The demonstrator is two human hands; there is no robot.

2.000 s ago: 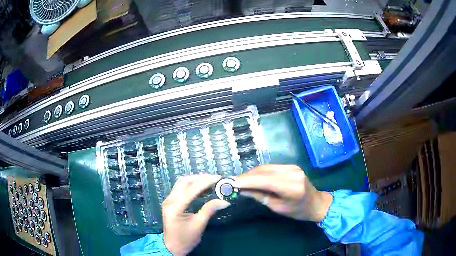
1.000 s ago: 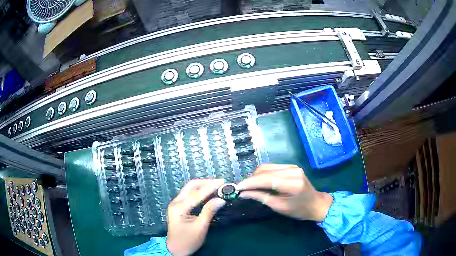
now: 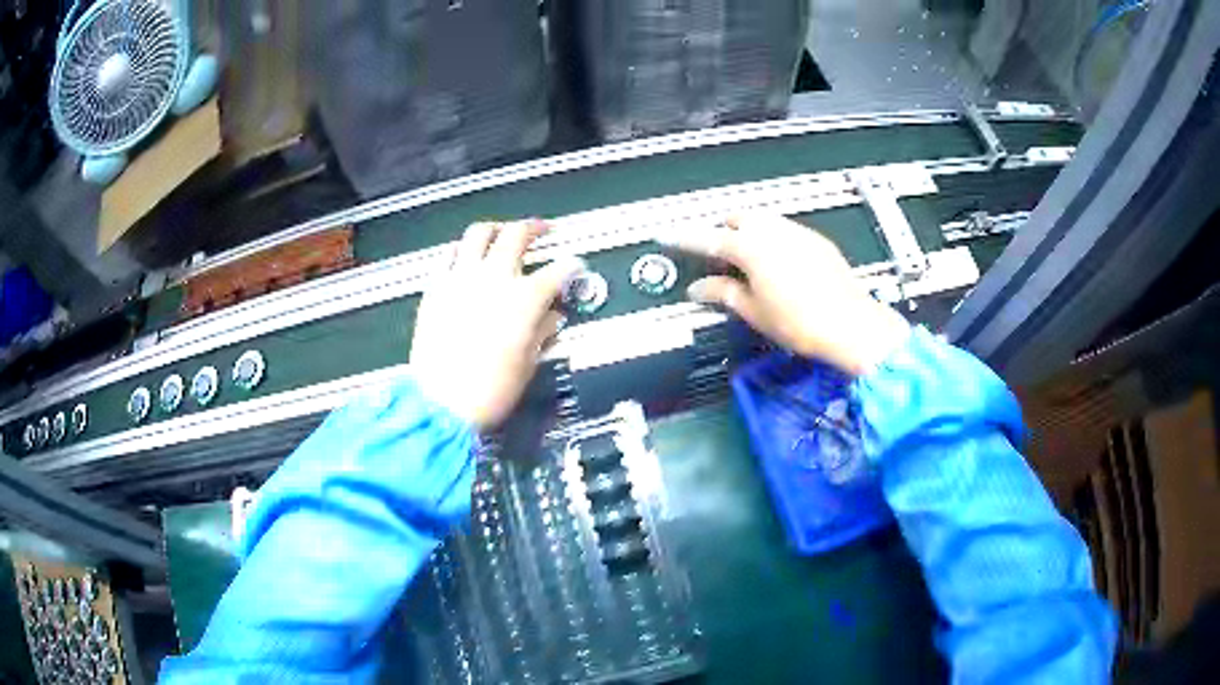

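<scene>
My left hand (image 3: 488, 315) is over the near belt lane, its thumb at the edge of a round silver-white unit (image 3: 585, 292); whether it grips that unit cannot be told. My right hand (image 3: 789, 288) is over the belt, to the right of another round unit (image 3: 653, 273), finger and thumb apart. This unit lies on the green belt. The clear blister tray (image 3: 669, 589) is on the bench below, its left part hidden by my left sleeve. Dark parts show in one tray column.
The blue bin (image 3: 803, 502) is right of the tray, partly under my right arm. More round units (image 3: 205, 385) lie on the belt at left. An orange-brown fixture (image 3: 268, 272) is on the far lane. A silver bracket (image 3: 894, 230) crosses the belt at right. A tan board (image 3: 67, 622) holds units at lower left.
Both hands have moved forward from above the tray to the belt and moved apart. The unit held between them no longer shows there. The view has shifted, and the orange-brown fixture has moved right.
</scene>
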